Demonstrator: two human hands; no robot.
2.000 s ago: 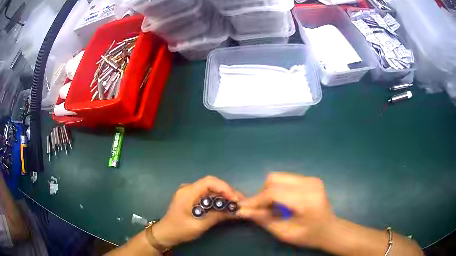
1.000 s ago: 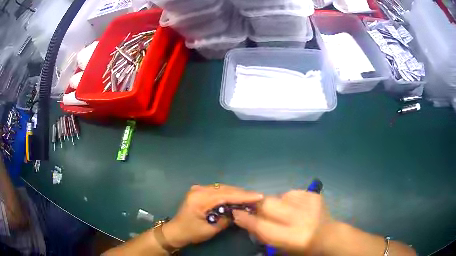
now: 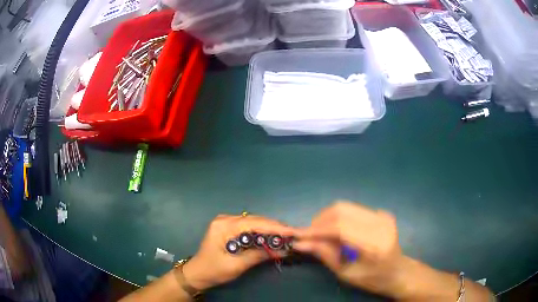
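Observation:
My left hand (image 3: pixel 221 250) is closed around several small cylindrical motors (image 3: pixel 246 239), held side by side with their dark-rimmed round ends facing me. Thin red lead wires (image 3: pixel 272 256) hang from the ones at the right of the row. My right hand (image 3: pixel 357 242) is blurred. Its fingertips touch the right end of the row, and it holds a marker pen with a blue part (image 3: pixel 349 253) showing; the pen's tip is hidden.
A clear box (image 3: pixel 315 127) lined with white sheet stands ahead. Red bins (image 3: pixel 156 121) with metal parts stand left, a green-wrapped stick (image 3: pixel 137 168) near them. Stacked clear boxes (image 3: pixel 312 26), a bin of white sheets (image 3: pixel 404 59) and two loose parts (image 3: pixel 475 114) lie further back.
The pen has swung from upright beside the right hand to mostly hidden in it. The motor ends are more clearly spread in the left hand, and red wires now show. The view has shifted slightly.

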